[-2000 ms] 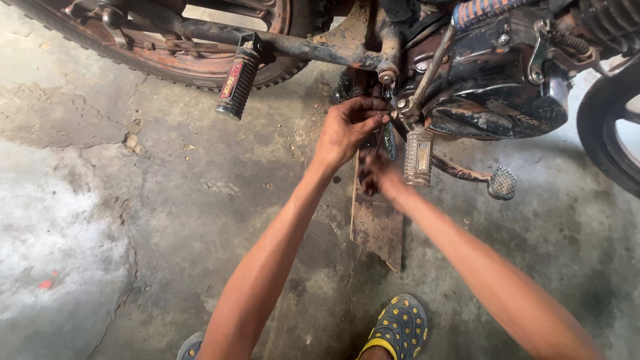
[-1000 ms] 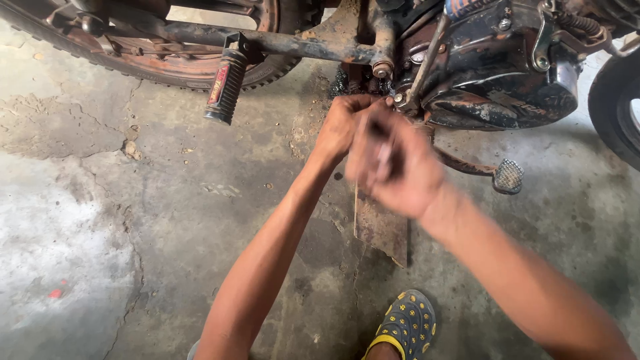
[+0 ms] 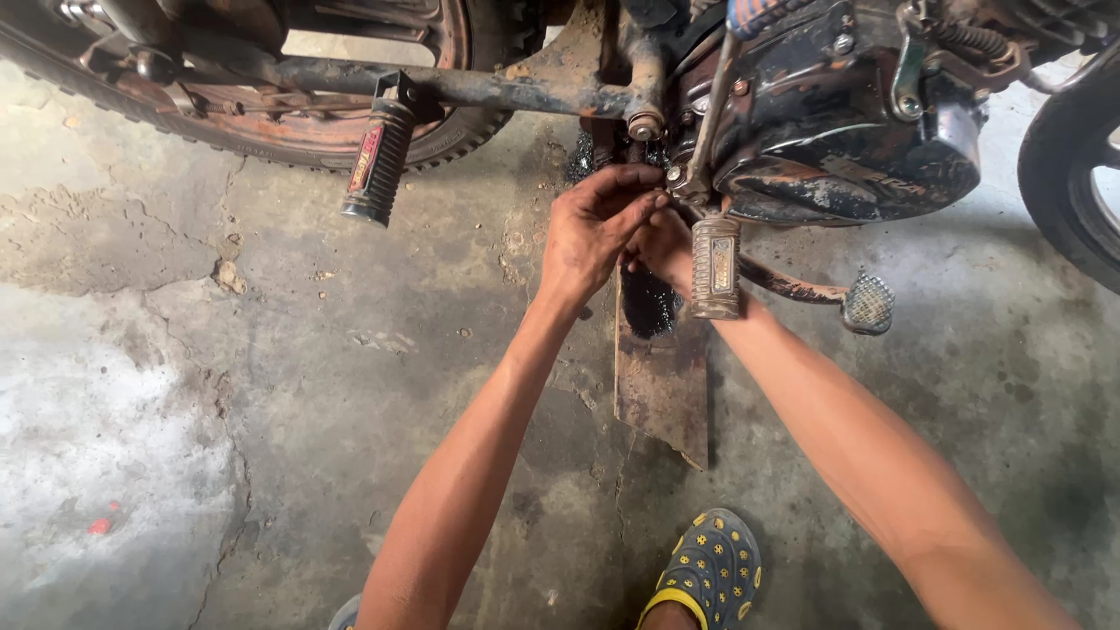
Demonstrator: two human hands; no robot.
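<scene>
My left hand is at the underside of the motorcycle, its thumb and fingers bent toward a bolt beside the rear of the engine cover. Whether anything small is between its fingertips cannot be told. Partly behind the rubber footpeg, my right hand reaches up close beside the left fingers; its own fingers are largely hidden. Beneath both hands lies a wooden board with a dark, wet oil patch on it. Just above the hands is a pivot bolt on the frame.
A rear footpeg juts down at the left, in front of the rear wheel's tire. The brake pedal sticks out to the right of my right wrist. A clog stands on the cracked concrete floor; the front wheel is at the right.
My right hand, blurred in front of the footpeg one second ago, is now partly behind it beside my left hand. The oil patch on the board now shows. My left hand stays near the same bolt.
</scene>
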